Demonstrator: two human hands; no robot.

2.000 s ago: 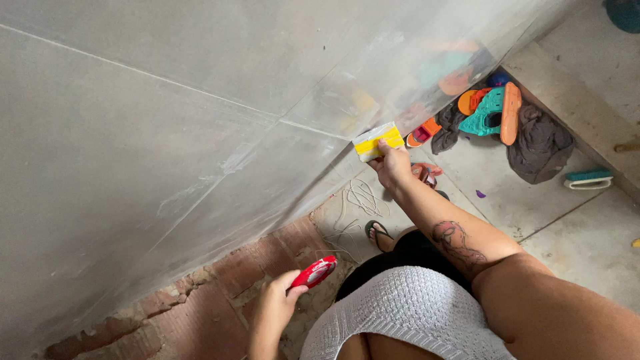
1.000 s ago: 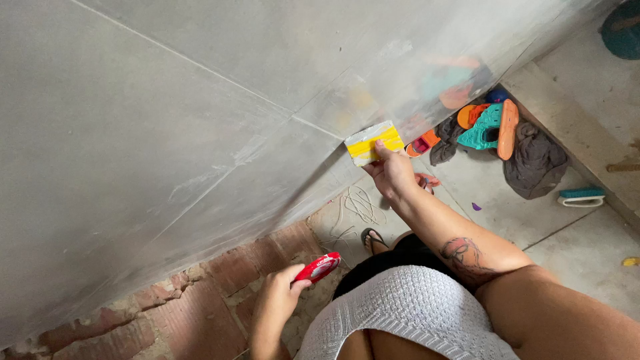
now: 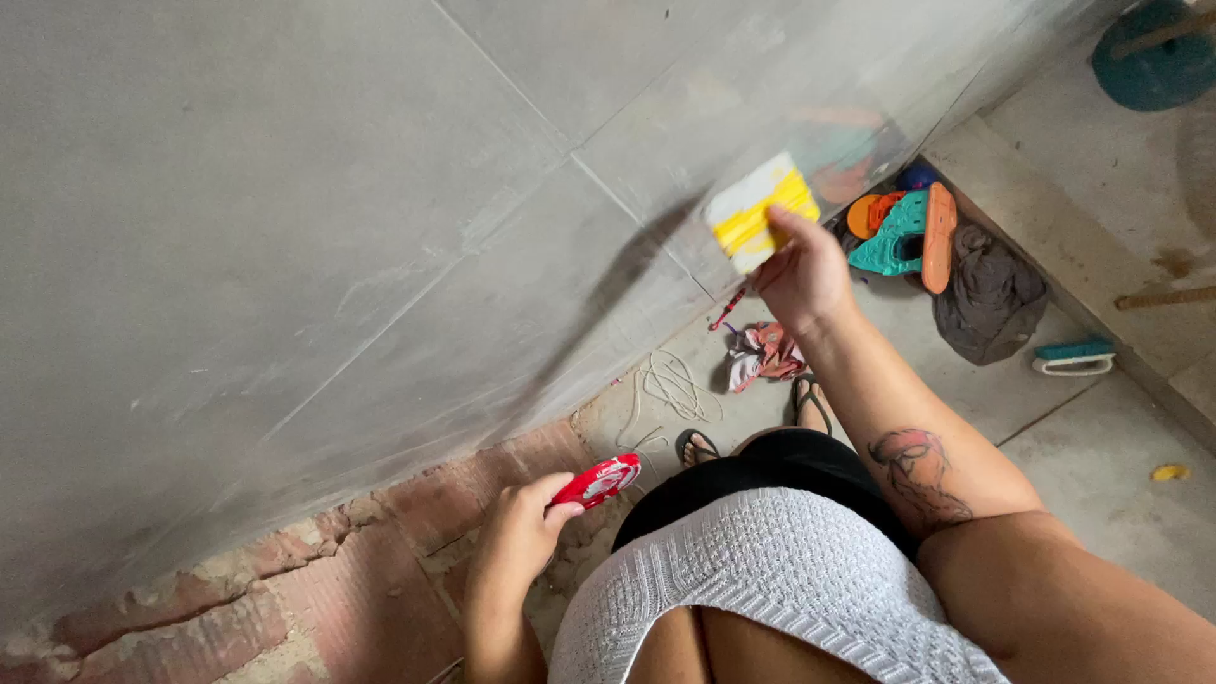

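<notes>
My right hand (image 3: 807, 275) grips a yellow plastic spreader (image 3: 763, 214) smeared with white paste, thumb on its face. The spreader is close to the grey tiled wall (image 3: 399, 209); whether its edge touches the tile cannot be told. Pale streaks and smears lie along the tile joints. Low at my body's left, my left hand (image 3: 522, 527) holds a small red lid or dish (image 3: 598, 482) with white paste inside, tilted, between thumb and fingers.
Bare bricks (image 3: 370, 589) run along the wall's foot. On the floor lie tangled string (image 3: 674, 385), a crumpled wrapper (image 3: 765, 356), a dark cloth (image 3: 988, 294), teal and orange plastic toys (image 3: 893, 233) and a brush (image 3: 1073, 358). A raised step (image 3: 1073, 209) edges the floor at right, with a teal bucket (image 3: 1154, 57) beyond.
My right hand has shifted with the yellow spreader, which is now tilted differently and uncovers more of the tile joint. My left hand still holds the red lid or dish low down.
</notes>
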